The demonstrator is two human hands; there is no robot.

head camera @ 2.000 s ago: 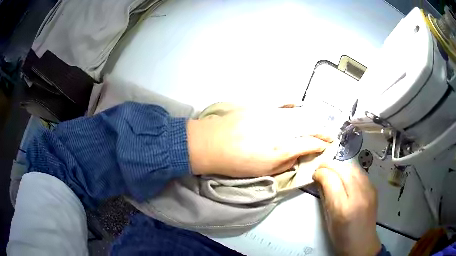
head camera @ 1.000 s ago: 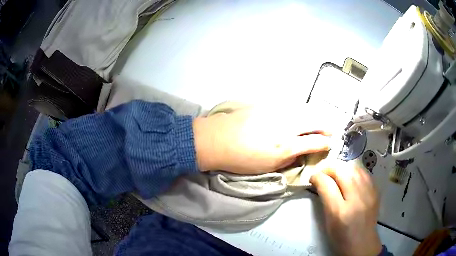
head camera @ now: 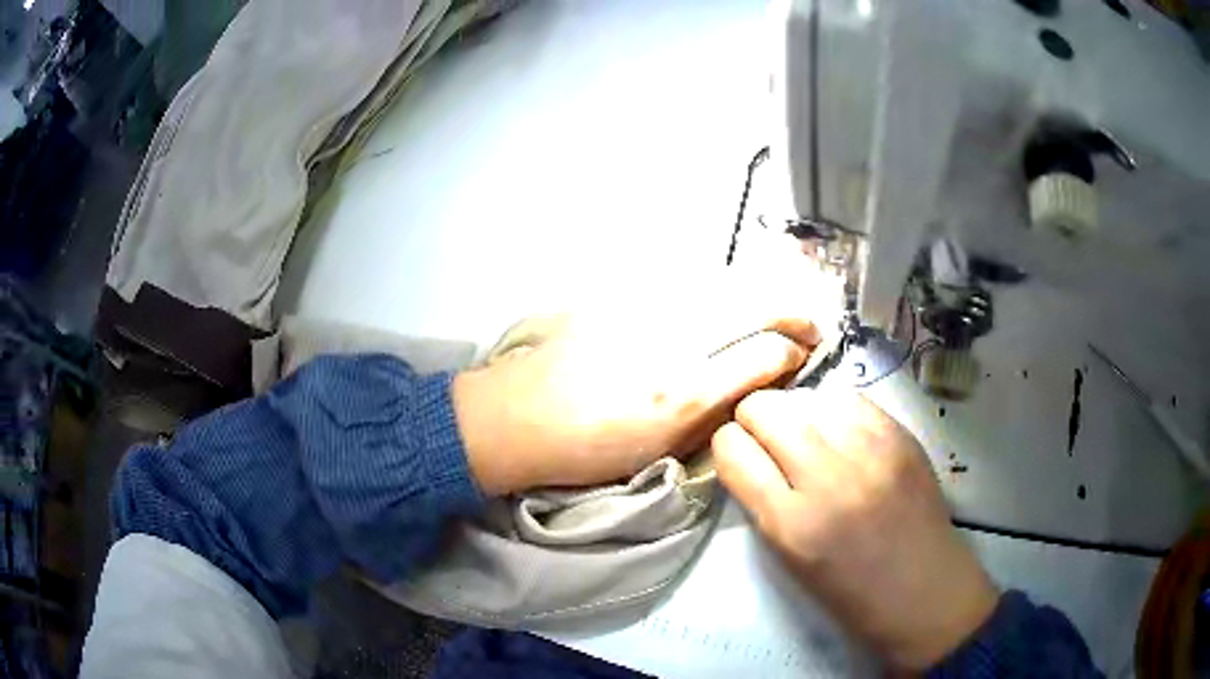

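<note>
The beige garment lies bunched on the white machine table, with a rolled fold below my left wrist. My left hand lies flat over the cloth, its fingertips near the presser foot area of the sewing machine. My right hand pinches the cloth edge just below and right of the left fingertips. The cloth under the fingers is mostly hidden, and glare washes out the left hand's back. The needle itself cannot be made out.
Beige garment pieces with dark brown ends are stacked at the upper left. Knobs sit on the machine at right. A slim pale stick lies on the right. An orange-brown ring is at the lower right edge.
The view has shifted, and the machine head now appears larger and more upright, farther left. Both hands remain on the cloth, closer together, the right hand's fingers now nearer the left fingertips.
</note>
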